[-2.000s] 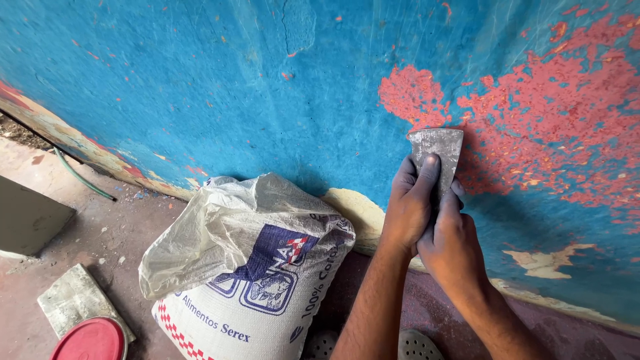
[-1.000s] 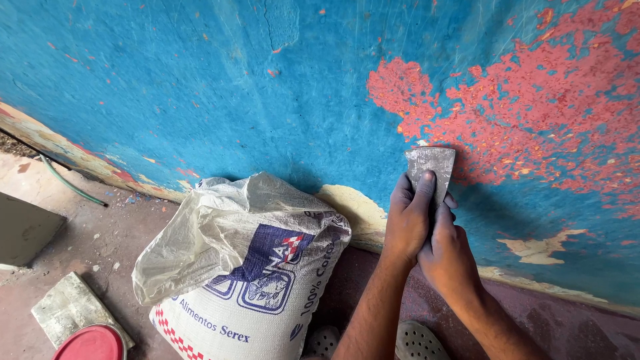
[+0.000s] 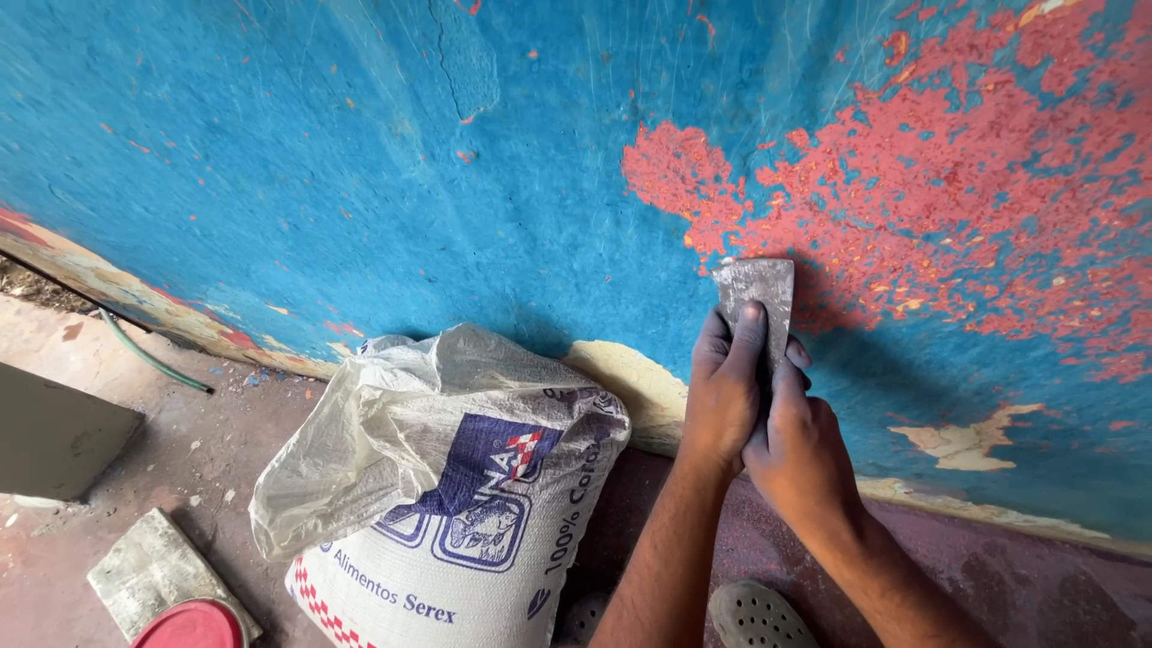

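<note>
Both my hands grip one metal scraper (image 3: 758,286) with a worn, paint-smeared blade. My left hand (image 3: 727,396) has its thumb laid on the blade's face. Just right of it and touching it, my right hand (image 3: 796,432) is closed around the lower part, where the handle is mostly hidden by the fingers. The blade's top edge lies at the lower border of a patch of exposed red paint (image 3: 963,180) on the blue wall (image 3: 360,180). Dust coats the fingers of both hands.
A printed white woven sack (image 3: 468,558), topped with a crumpled clear plastic bag (image 3: 360,432), leans near the wall. On the floor are a grey block (image 3: 63,432), a green hose (image 3: 148,355), a flat dusty slab (image 3: 153,567) and a red lid (image 3: 191,625). A perforated clog (image 3: 760,616) shows below.
Both hands still hold the scraper near the lower edge of the red patch. Its blade is tilted slightly differently from two seconds ago.
</note>
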